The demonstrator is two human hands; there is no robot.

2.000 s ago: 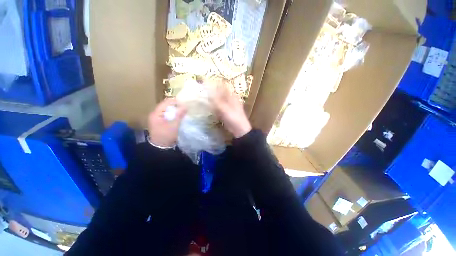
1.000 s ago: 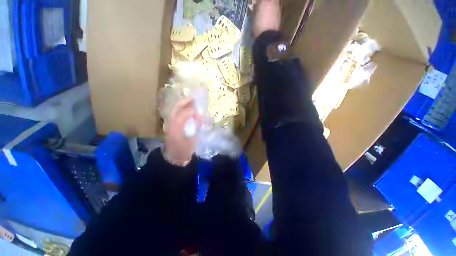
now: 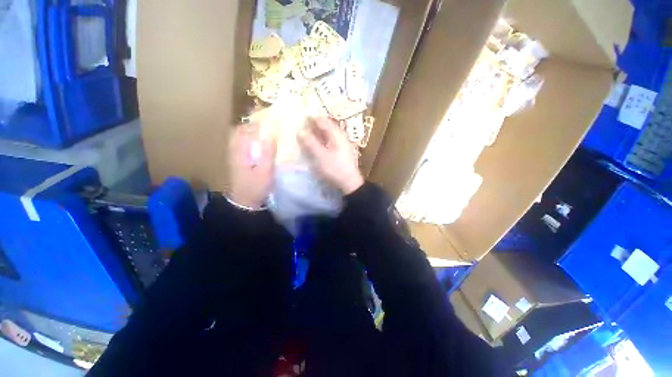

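A crumpled clear plastic bag (image 3: 301, 197) hangs between my two hands at the near edge of the left open cardboard box. My left hand (image 3: 252, 163) holds its left side, with a small white spot showing at the fingers. My right hand (image 3: 331, 153) is at its right side, fingers bent over its top. Both hands are blurred. Overexposed pale parts show between the hands; whether they are in the bag I cannot tell. Loose cream-yellow slotted parts (image 3: 318, 55) lie in the box beyond the hands, beside a printed sheet (image 3: 291, 16).
A second open cardboard box (image 3: 541, 125) on the right holds overexposed parts (image 3: 457, 140) and bagged pieces (image 3: 522, 55). Blue crates (image 3: 87, 96) stand at the left, near a black keyboard (image 3: 136, 243). Closed cartons (image 3: 508, 283) and blue crates (image 3: 623, 247) stand at the right.
My right arm reached to the far end of the left box one second ago; my right hand is now back at the bag beside my left hand.
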